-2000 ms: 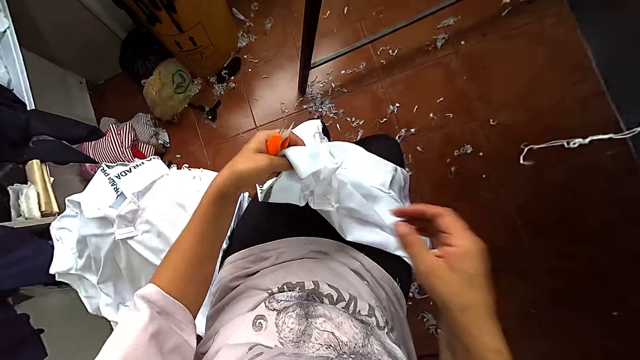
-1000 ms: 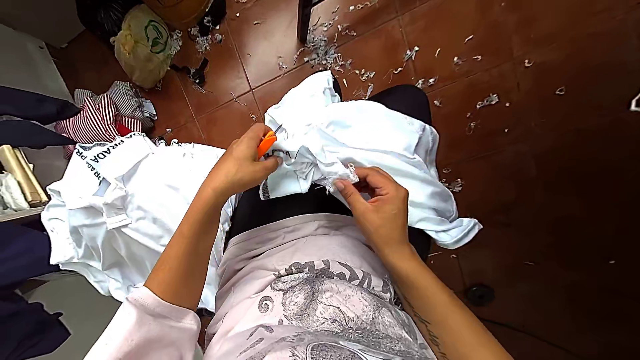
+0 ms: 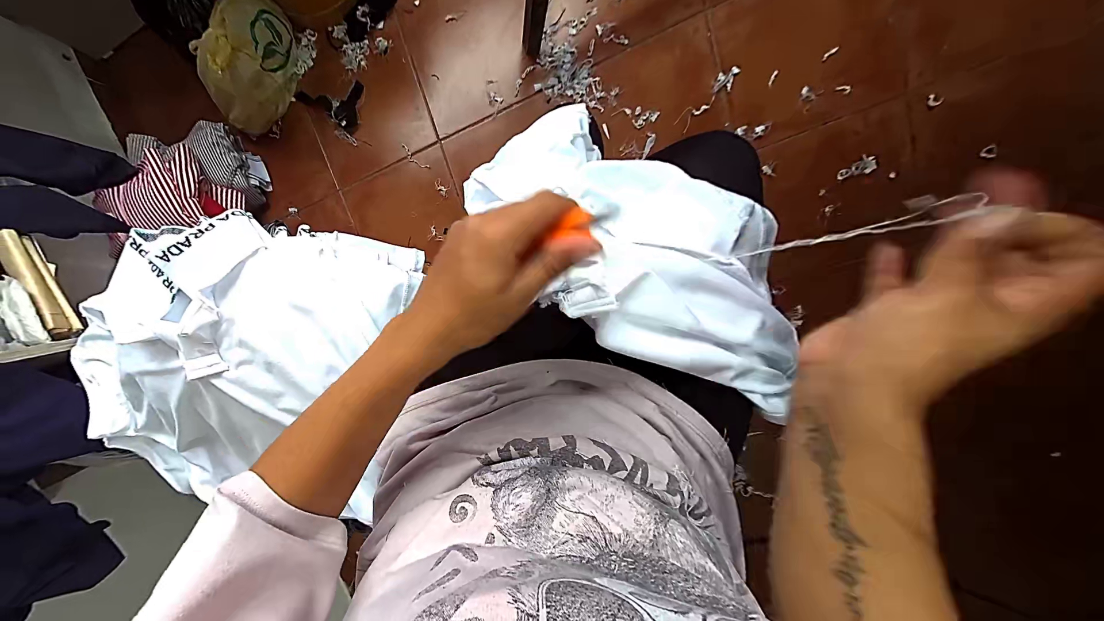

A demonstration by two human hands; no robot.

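Observation:
A white garment [image 3: 681, 216] lies across my lap. My left hand [image 3: 517, 259] is closed on a small orange-handled tool [image 3: 571, 226], probably thread snips, over the garment's left part; its blades are hidden. White thread [image 3: 849, 233] stretches from the garment out to the right, where my right hand [image 3: 992, 267], blurred, has it between its fingers. Beside my left forearm lies a pile of white garments [image 3: 276, 319] with dark lettering on a band.
Thread scraps [image 3: 573, 73] litter the brown tile floor [image 3: 466, 52]. A yellowish plastic bag [image 3: 246, 65] and red-and-white striped cloth [image 3: 164, 185] are at the upper left. Dark blue cloth [image 3: 39, 431] hangs at the left edge, by a shelf with gold-coloured rolls [image 3: 39, 280].
My right hand has moved from the garment far out to the right, and a long thread now spans between them. My left hand still has the orange tool over the garment.

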